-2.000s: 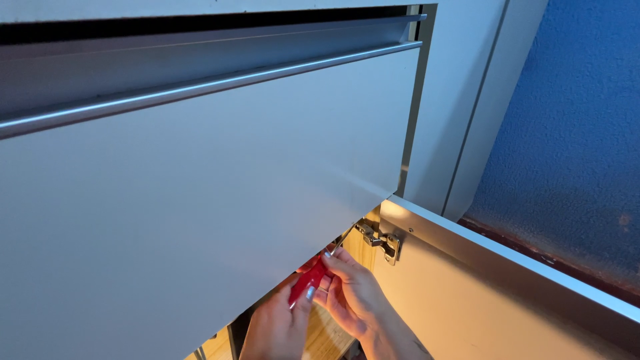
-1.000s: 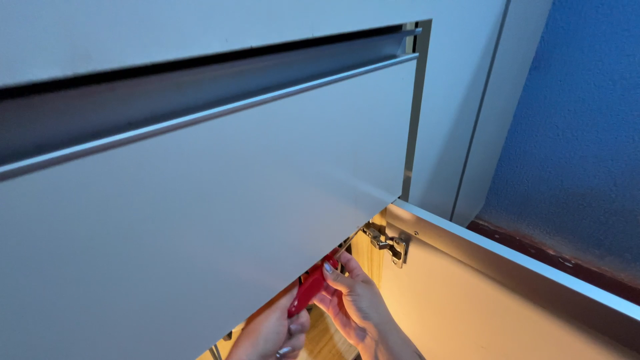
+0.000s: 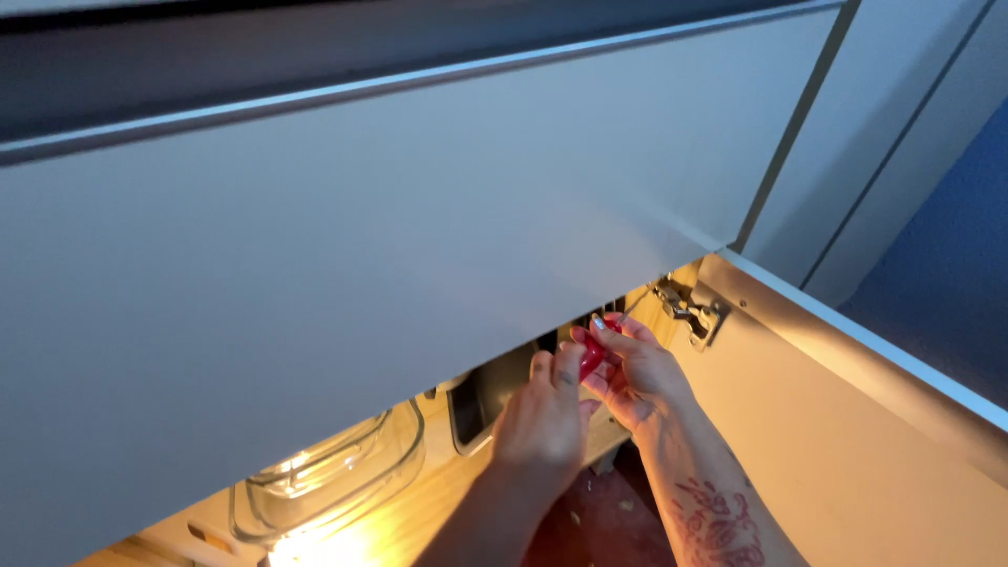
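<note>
A screwdriver with a red handle (image 3: 592, 356) is held between both hands below the white cabinet front. My left hand (image 3: 547, 409) grips the rear of the handle. The fingers of my right hand (image 3: 634, 362) close around its front end, near the shaft. The thin metal shaft points up and right toward a metal cabinet hinge (image 3: 689, 309), which is fixed to the inside of the open cabinet door (image 3: 827, 409). Whether the tip touches a screw cannot be told.
The large white front panel (image 3: 378, 236) hangs over the lit compartment. Nested glass dishes (image 3: 331, 472) and a dark rectangular pan (image 3: 488, 394) lie inside, left of the hands. A bright light (image 3: 315, 547) glows at the bottom. A blue wall (image 3: 937, 236) stands at the right.
The view has moved closer and lower, so the glass dishes and dark pan now show. Both hands remain on the red screwdriver near the hinge.
</note>
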